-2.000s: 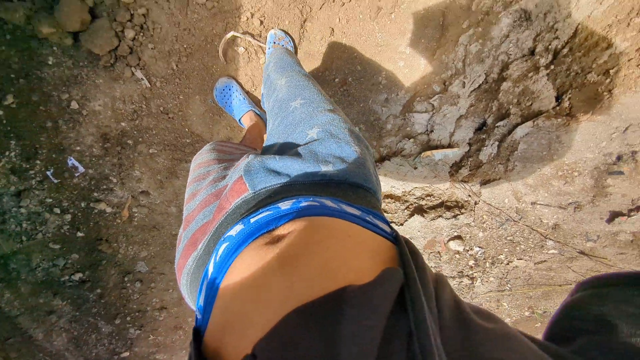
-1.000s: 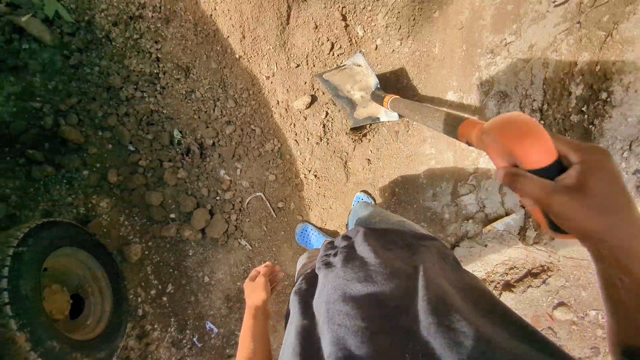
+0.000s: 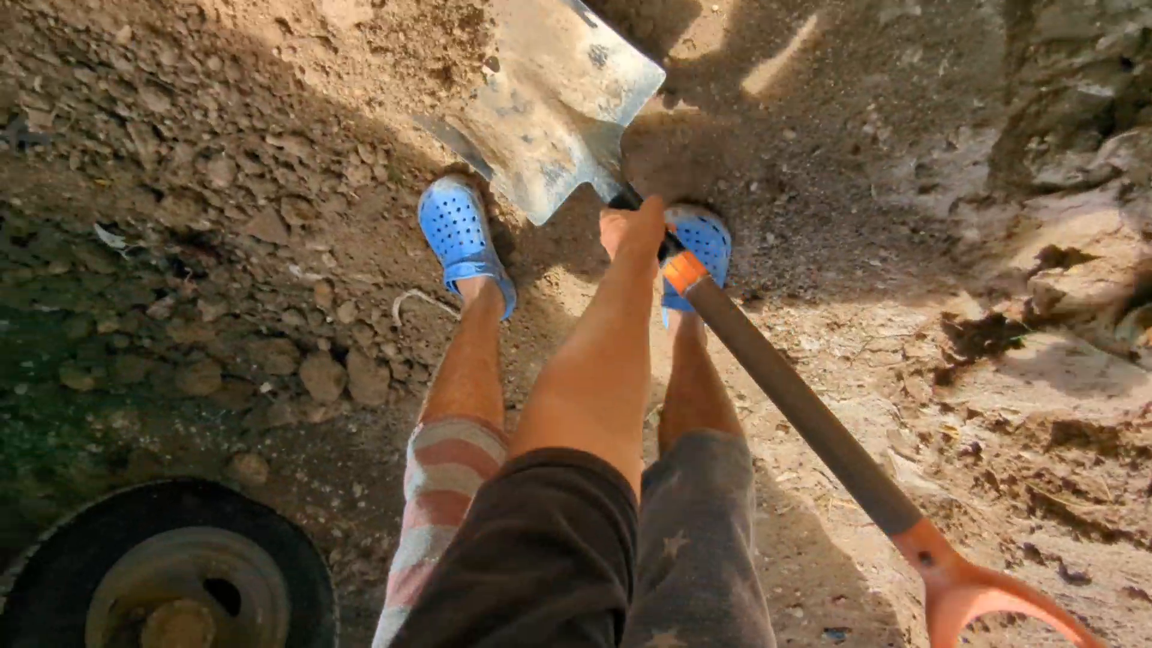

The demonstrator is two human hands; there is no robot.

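Note:
A shovel with a broad metal blade [image 3: 558, 108] lies across my view, its dark shaft [image 3: 801, 396] running down to the lower right. My left hand [image 3: 634, 229] is closed around the shaft just behind the blade, beside an orange collar [image 3: 684, 270]. The orange D-shaped handle [image 3: 999, 594] is partly cut off by the frame's lower edge, and no hand shows on its visible part. My right hand is out of view. The blade is at the top centre over brown soil, its top end cut off by the frame.
Blue perforated clogs [image 3: 454, 225] are on my feet, either side of my left hand. A wheel with a black tyre [image 3: 54, 576] lies at the lower left. Stones [image 3: 322, 376] and loose clods cover the left ground. Uneven, rocky ground [image 3: 1071, 369] rises at the right.
My left hand, free at the lower left a second ago, now grips the shaft near the blade. The blade appears closer to my feet. My right hand, then near the handle, has left the view.

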